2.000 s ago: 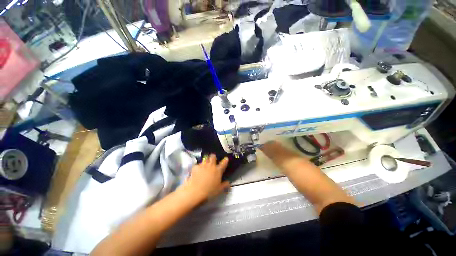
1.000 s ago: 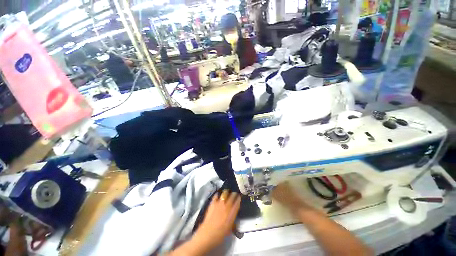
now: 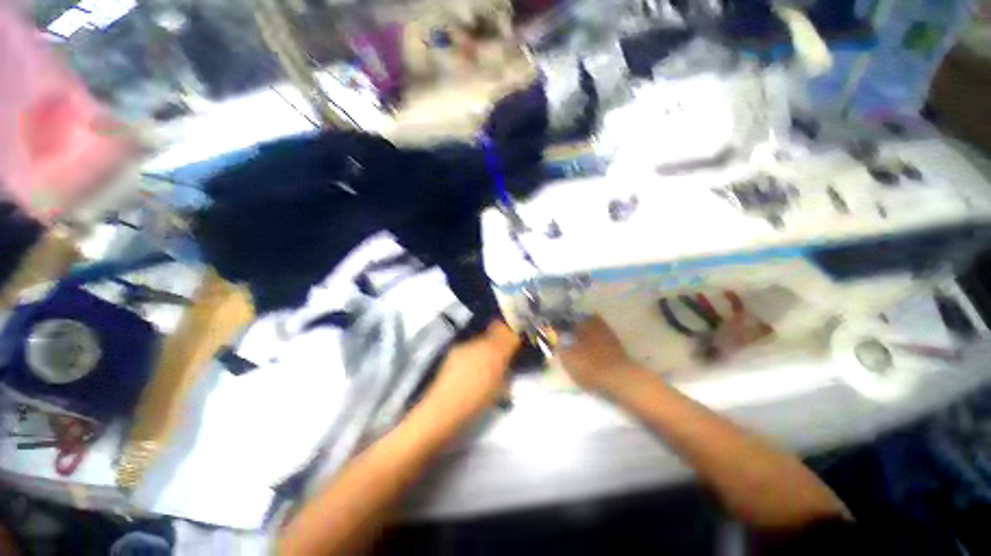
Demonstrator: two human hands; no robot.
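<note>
The picture is blurred. A dark garment part [image 3: 315,212] lies heaped left of the white sewing machine head [image 3: 674,234], and white fabric with dark bands [image 3: 283,396] spreads toward the front left. My left hand [image 3: 480,364] is at the fabric just left of the needle area [image 3: 543,315], its fingertips bent on the dark cloth. My right hand [image 3: 592,353] is just right of the needle area, under the machine head, fingers bent near the cloth. Blur hides whether either hand pinches the cloth.
Red and dark scissors [image 3: 701,315] lie under the machine arm. A white disc [image 3: 869,358] with a stick-like tool is at the right end. A dark blue machine part [image 3: 82,348] and red-handled scissors [image 3: 72,443] are at the left. A pink packet [image 3: 54,130] hangs upper left.
The view has tilted back down from the wider room view. My left hand has moved closer to the needle area. My right hand now shows more fully beside it.
</note>
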